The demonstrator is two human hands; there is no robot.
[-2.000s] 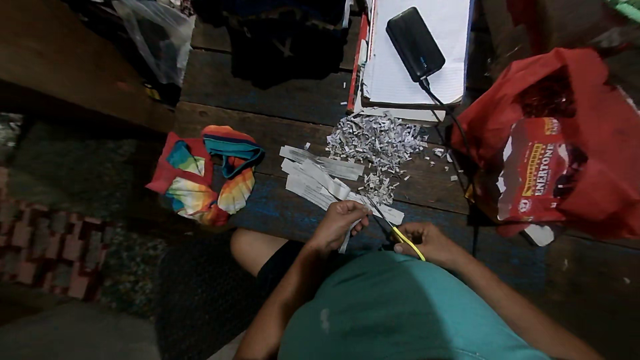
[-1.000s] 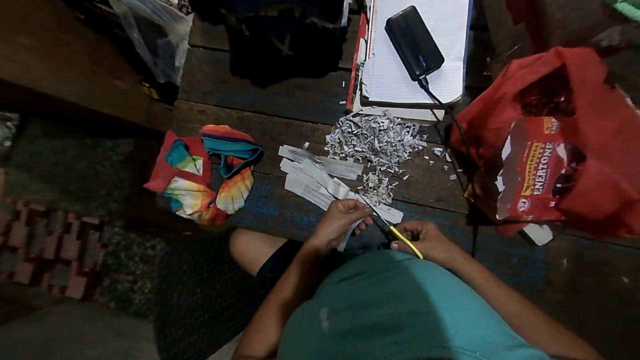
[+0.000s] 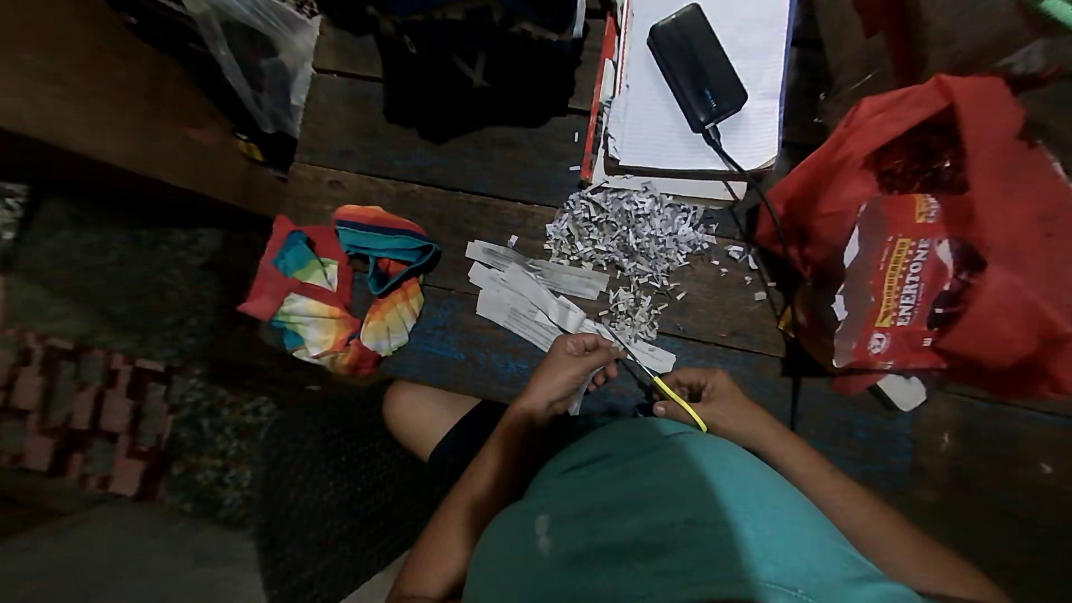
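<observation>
My left hand holds a narrow paper strip, part of which hangs below the fingers. In my right hand is a pair of scissors with yellow-edged handles, the blades pointing up and left to the strip at my left fingertips. Just beyond my left hand lie several printed paper strips on the dark wooden boards. A heap of small paper cuttings lies past them, with a smaller heap nearer my hands. Whether the blades are apart is hard to tell.
A black power bank with a cable rests on a lined notebook. To the right stands a red bag with a printed packet. Colourful cloth lies at the left, dark cloth at the back, beside clear plastic.
</observation>
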